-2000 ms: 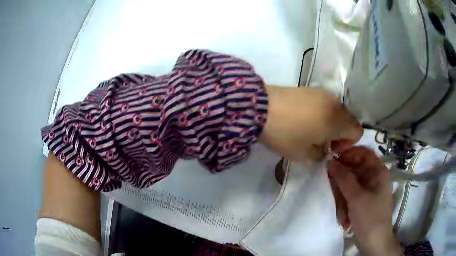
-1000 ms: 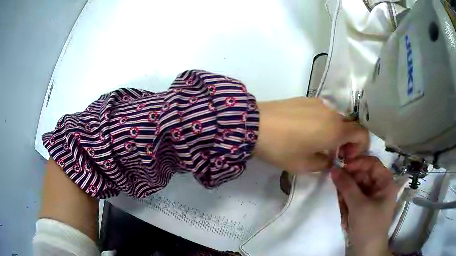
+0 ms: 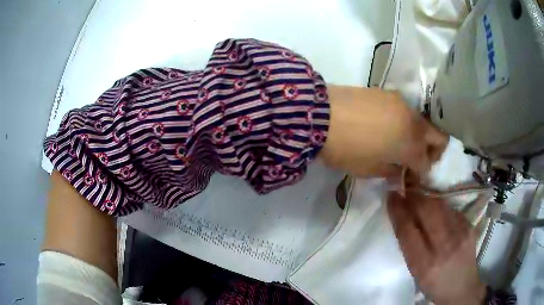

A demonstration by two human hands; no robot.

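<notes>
A white garment panel [image 3: 370, 238] with dark-stitched edges and a pointed corner lies on the white machine table. My left hand [image 3: 393, 134], in a striped sleeve cover, reaches across from the left, its fingers curled on the fabric. My right hand [image 3: 438, 244] comes from the lower right with flatter fingers, its fingertips meeting the left hand's at a raised white edge. Both hands are blurred, and the right hand's grip is unclear. A folded edge runs from the fingertips toward the presser foot and needle [image 3: 501, 183], right of the hands.
The off-white machine head [image 3: 486, 101] with blue lettering fills the upper right. A dark-outlined slide plate [image 3: 379, 64] sits beside the fabric. Printed ruler marks [image 3: 238, 247] run near the table's front edge. Dark red checked clothing [image 3: 256, 293] shows below it.
Both hands have shifted slightly on the fabric. My left hand's fingers have moved up and right, and my right hand has flattened from its earlier pinch. A folded edge now shows toward the needle.
</notes>
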